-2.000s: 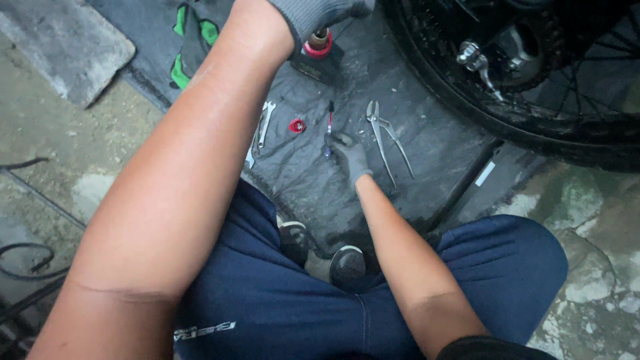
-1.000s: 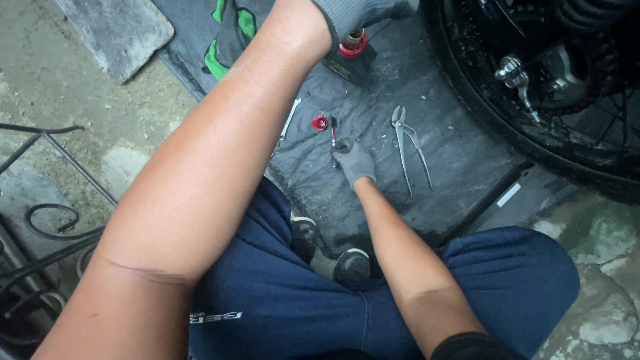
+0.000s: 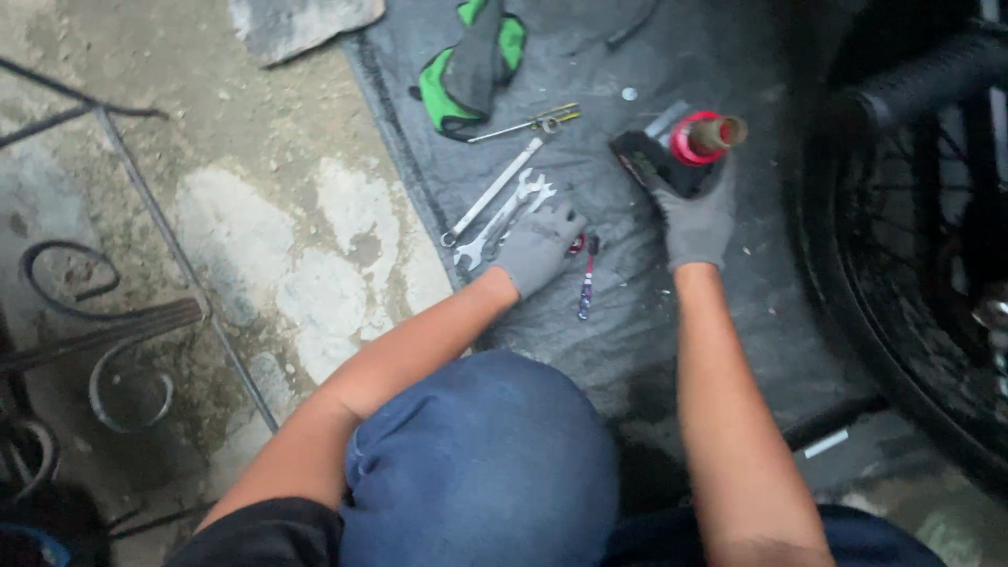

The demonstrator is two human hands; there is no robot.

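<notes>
My left hand (image 3: 543,240), in a grey glove, reaches down at the wrenches and touches or covers a small red round part (image 3: 579,244); its fingertips are blurred, so its grip is unclear. Metal wrenches (image 3: 494,193) lie under and left of it. A small screwdriver with a clear bluish handle (image 3: 585,299) lies just to its right. My right hand (image 3: 699,224), also gloved, is closed around a black bottle (image 3: 683,169) with a red collar (image 3: 691,138) and a brownish nozzle.
A green and grey glove (image 3: 472,79) and yellow-handled screwdrivers (image 3: 563,116) lie on the dark sheet (image 3: 630,354) farther up. A spoked wheel with a black tyre (image 3: 835,315) stands at right. Scrolled metalwork (image 3: 150,205) is at left, a flat stone slab (image 3: 303,27) at the top.
My right hand has left the small screwdriver and now grips the bottle. My left hand, earlier raised near the bottle, has come down by the wrenches. The view has shifted left.
</notes>
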